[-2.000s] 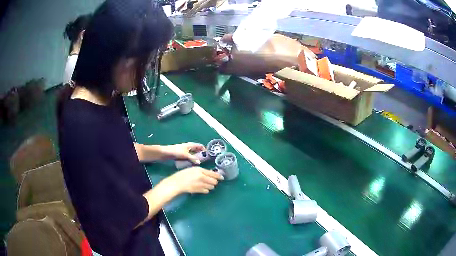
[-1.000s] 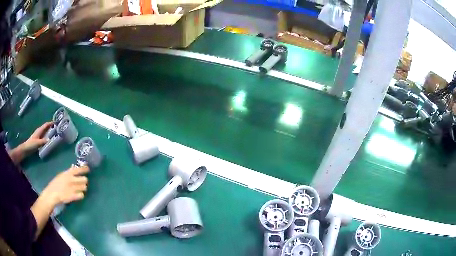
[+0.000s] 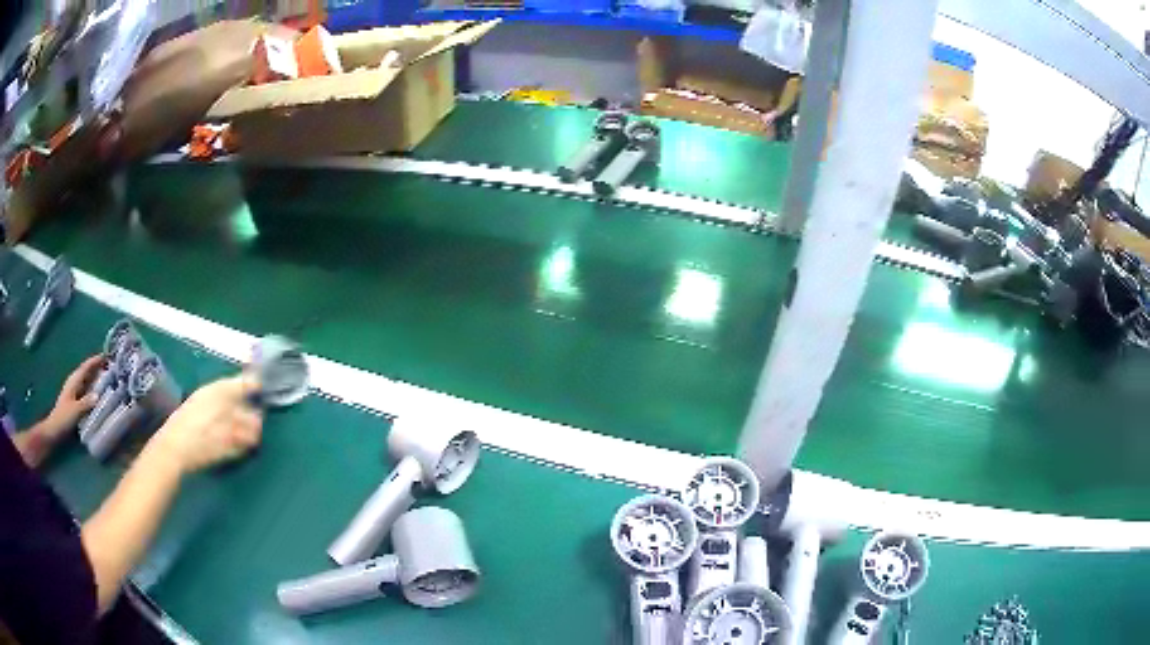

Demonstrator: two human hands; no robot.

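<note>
Neither of my hands is in the picture. On the green bench in front of me, two grey fan bodies [image 3: 435, 557] lie on their sides, crossed near their heads. At the lower middle stands a group of several grey fan bodies [image 3: 655, 534] with spoked faces showing, cut off by the bottom edge. Another fan body [image 3: 894, 565] lies to their right. A heap of tiny dark fittings [image 3: 1005, 626] shows at the bottom edge. At left, another person's hand holds a blurred fan body [image 3: 280, 371]; their other hand rests at several fan bodies [image 3: 126, 388].
A grey upright post [image 3: 832, 239] stands at the bench's white strip [image 3: 568, 444]. Beyond it runs the glossy green belt [image 3: 479, 271]. An open cardboard box [image 3: 341, 111], two fan bodies [image 3: 612, 154] and a dark jumble of parts [image 3: 1009, 239] are on the far side.
The view has swung right from the neighbouring worker. The fan body that lay by the white strip is gone from there; that person's hand now holds one near that spot. More bodies are grouped at their other hand.
</note>
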